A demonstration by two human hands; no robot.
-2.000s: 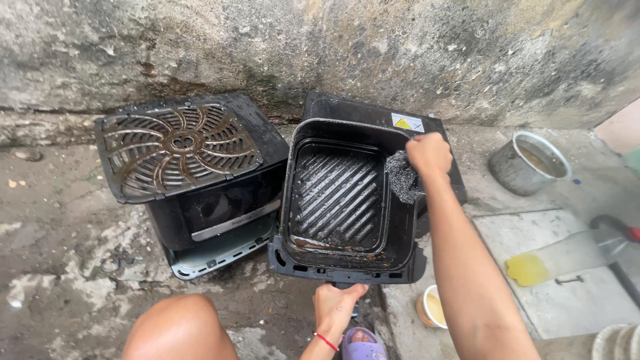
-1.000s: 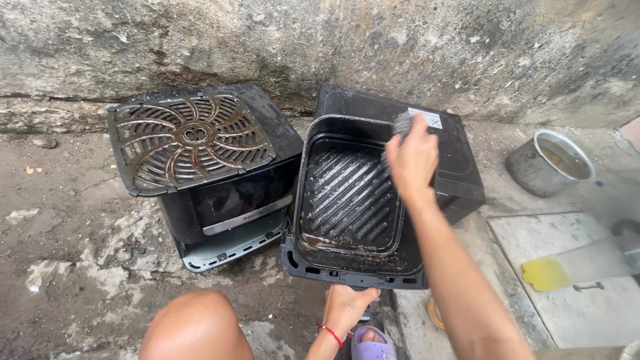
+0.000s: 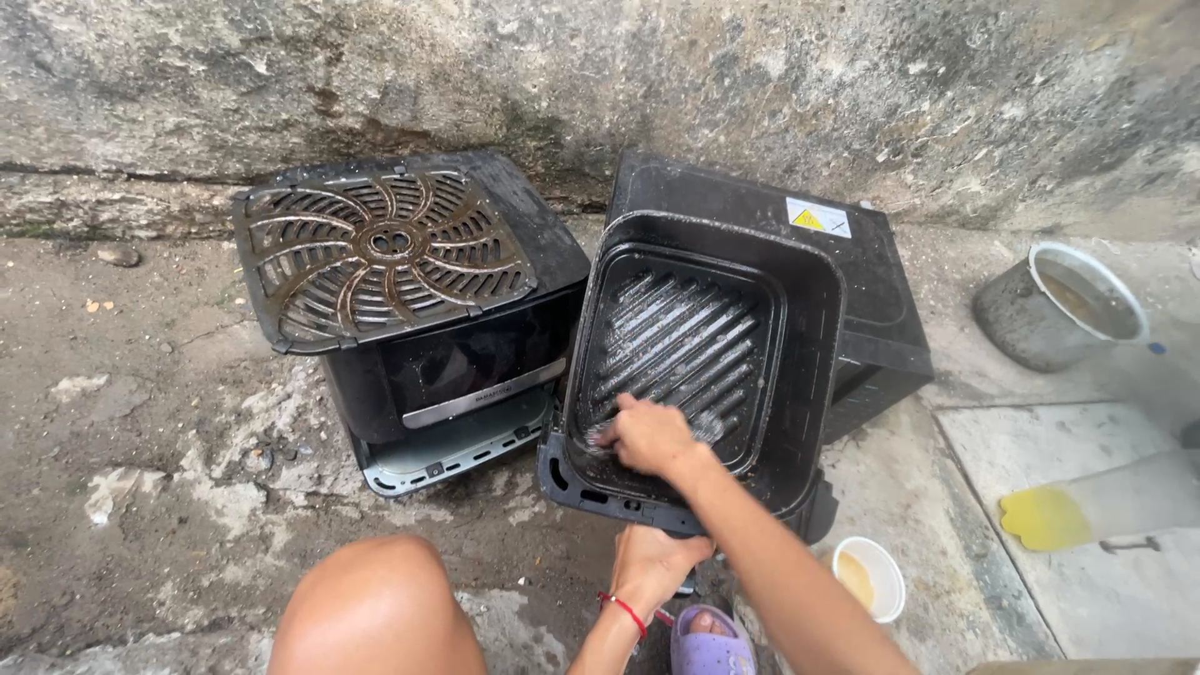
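Observation:
My left hand (image 3: 656, 562), with a red string bracelet at its wrist, grips the front edge or handle of a black air fryer basket (image 3: 814, 309), which is tilted towards me. Inside, my right hand (image 3: 653, 435) presses on the near left corner of the ribbed bottom; a grey scouring pad (image 3: 600, 439) shows only in part beneath its fingers. Wet specks cover the ribs and walls. Behind the basket is a black air fryer housing (image 3: 741, 197) with a warning sticker. To the left, a brown-stained slotted crisper plate (image 3: 389, 246) lies on another black air fryer (image 3: 469, 366).
A rough concrete wall (image 3: 525, 84) runs behind the appliances. On the right are a metal pot (image 3: 1022, 319) of cloudy water, a plastic bottle (image 3: 1050, 517) with yellow liquid, and a small white tub (image 3: 895, 581). My knee (image 3: 375, 609) and purple sandal (image 3: 712, 652) are close by.
My right hand has moved from the basket's right wall, past its upper right rim, down to the near left corner of its bottom. My left hand still holds the front.

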